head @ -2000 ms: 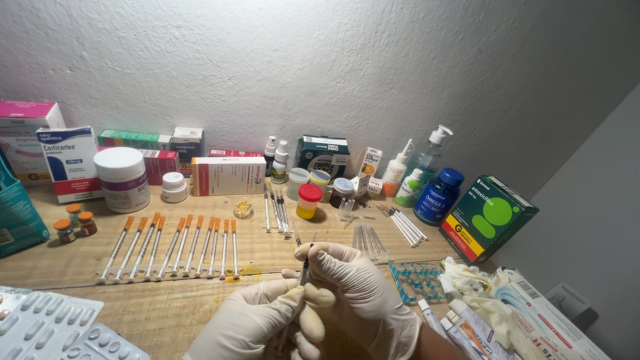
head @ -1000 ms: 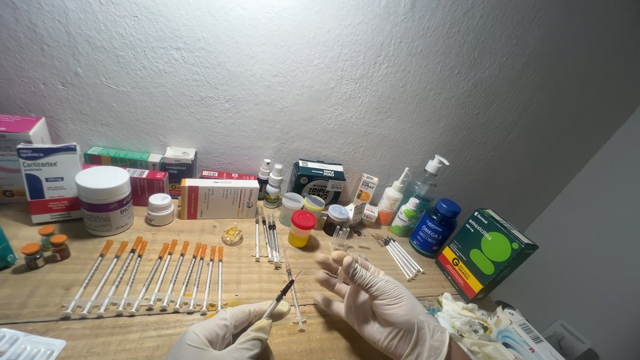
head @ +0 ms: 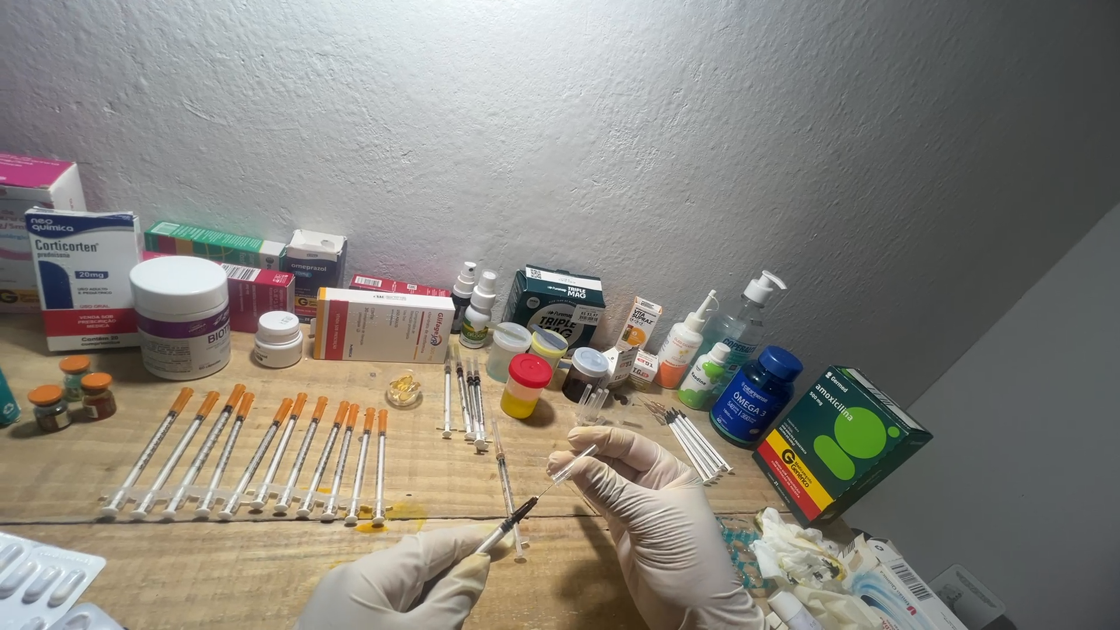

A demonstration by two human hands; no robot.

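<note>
White gloves cover both hands. My left hand (head: pixel 411 577) holds a slim syringe (head: pixel 507 527) with a dark hub, its needle pointing up and right. Between thumb and forefinger, my right hand (head: pixel 647 516) pinches a clear needle cap (head: pixel 575 464) at the needle's tip. Behind the held syringe, another thin syringe (head: pixel 505 472) lies on the wooden table. More syringes (head: pixel 475 394) lie beside a red-lidded cup of yellow liquid (head: pixel 527 386). Several orange-capped syringes (head: pixel 262 455) form a row at the left.
Medicine boxes (head: pixel 385 325), a white tub (head: pixel 180 319) and bottles (head: pixel 754 396) line the wall. Small orange-capped vials (head: pixel 99 395) stand at the left, near blister packs (head: pixel 39 577). White-handled sticks (head: pixel 696 444) lie at the right, by a green box (head: pixel 840 444) and crumpled gloves (head: pixel 796 551).
Two seconds ago both hands were together; they then parted, showing the dark-hubbed syringe in the left. The right hand has since closed its fingertips on a clear cap at the needle.
</note>
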